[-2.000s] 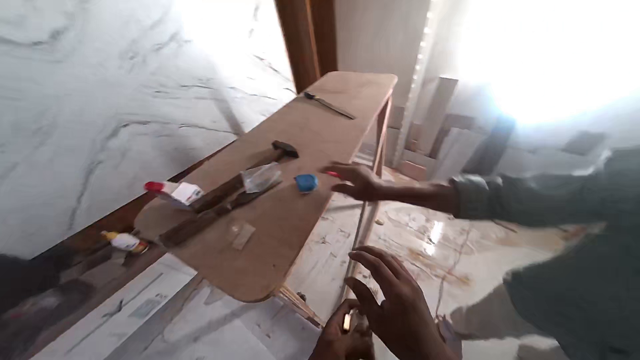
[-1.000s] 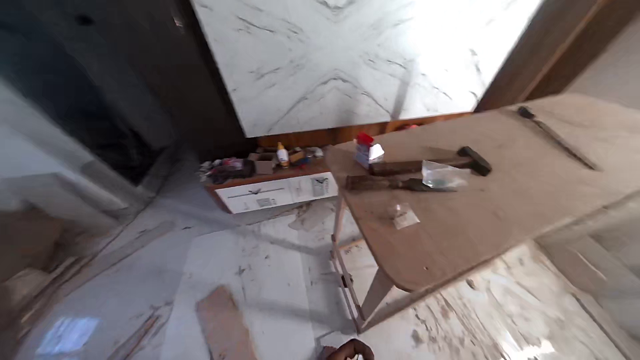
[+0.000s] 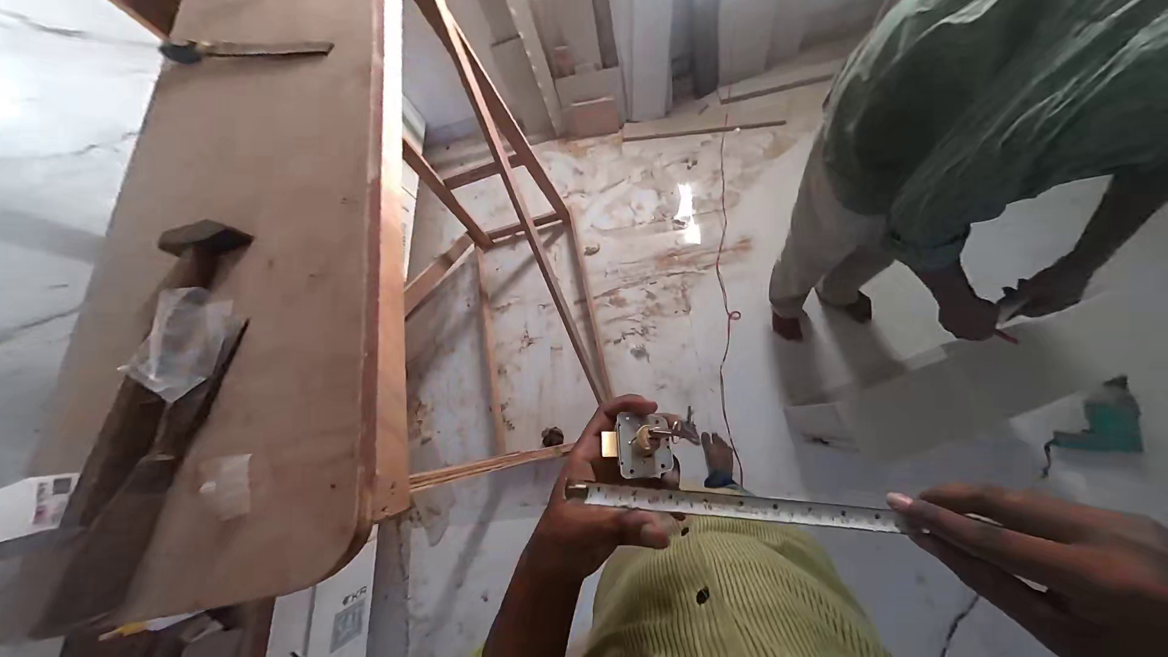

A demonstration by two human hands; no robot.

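My left hand [image 3: 584, 511] holds a square metal lock [image 3: 643, 444] with a brass bolt at its left and a key with a small bunch at its right. Just below the lock, the end of a tape measure's blade [image 3: 739, 508] lies across the same hand. The blade runs right to my right hand [image 3: 1022, 547], which pinches it between thumb and fingers. The tape's case is not visible. On the wooden table at left lie a hammer [image 3: 205, 239], a clear plastic bag [image 3: 181, 342] and a dark chisel-like tool [image 3: 192, 411].
The plywood table [image 3: 283, 383] has a wooden frame [image 3: 525, 237] beyond it. A second hammer [image 3: 246, 49] lies at its far end. A co-worker [image 3: 949, 137] bends at upper right over a pale panel [image 3: 949, 392], near a green power tool [image 3: 1100, 422]. A thin cord [image 3: 725, 301] crosses the floor.
The view has swung strongly to the right and down since one second ago. Both my hands, the lock and the tape blade are now in plain sight.
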